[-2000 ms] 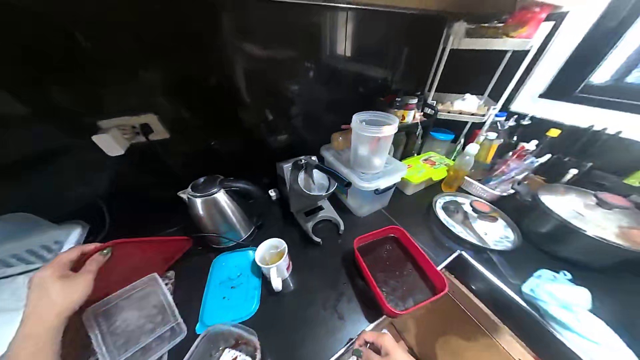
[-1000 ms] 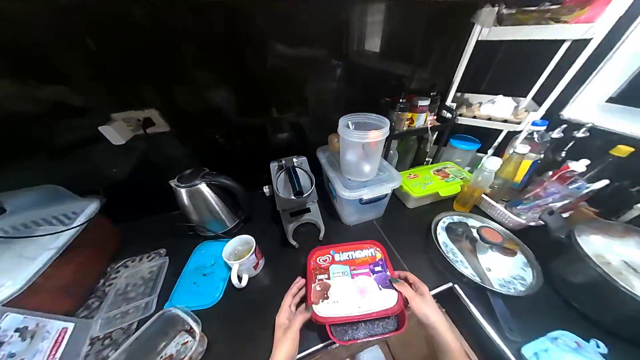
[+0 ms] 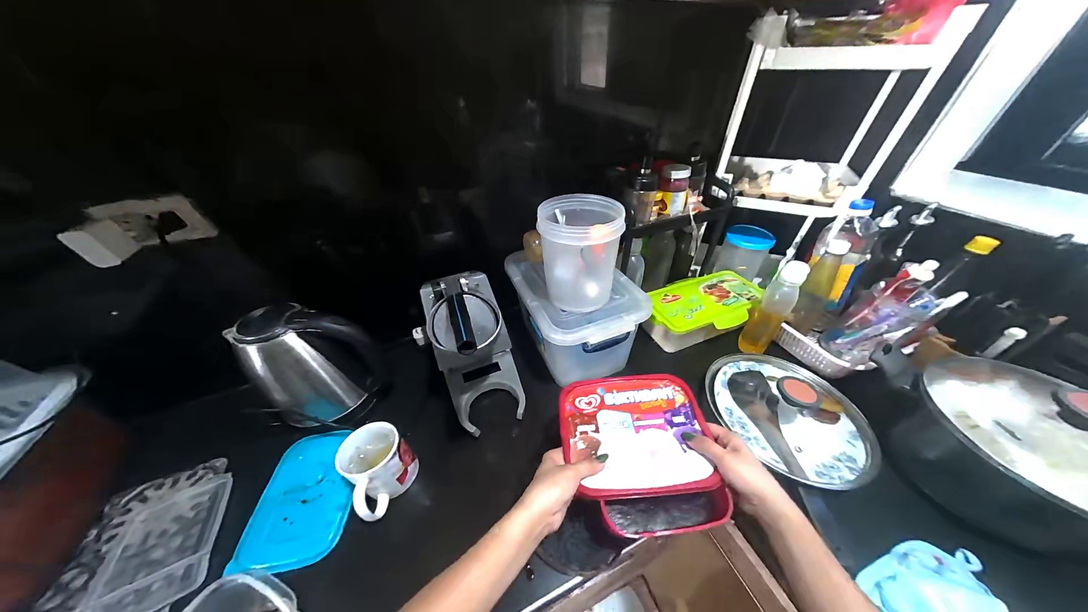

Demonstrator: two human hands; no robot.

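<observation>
A red plastic lid (image 3: 646, 463) with a printed top lies askew over a red plastic tub (image 3: 667, 518), whose near part shows uncovered, with something dark inside. My left hand (image 3: 561, 484) grips the lid's left edge, thumb on top. On the right side, my right hand (image 3: 739, 463) holds the lid and tub, its thumb on the lid. Both are held over the counter's front edge, above an open drawer (image 3: 705, 569). The undersides and most of my fingers beneath are hidden.
A white mug (image 3: 374, 463) stands beside a blue lid (image 3: 297, 501), with an electric kettle (image 3: 297, 365) behind. Beyond my hands are a metal fruit press or similar device (image 3: 476, 348), a clear storage box (image 3: 586, 348), a glass pot lid (image 3: 790, 416) and a large pot (image 3: 1003, 442).
Two seconds ago the red lid was in my left hand at the far left and the tub stood uncovered. Now both hands hold the lid on the tub, further right than one second ago.
</observation>
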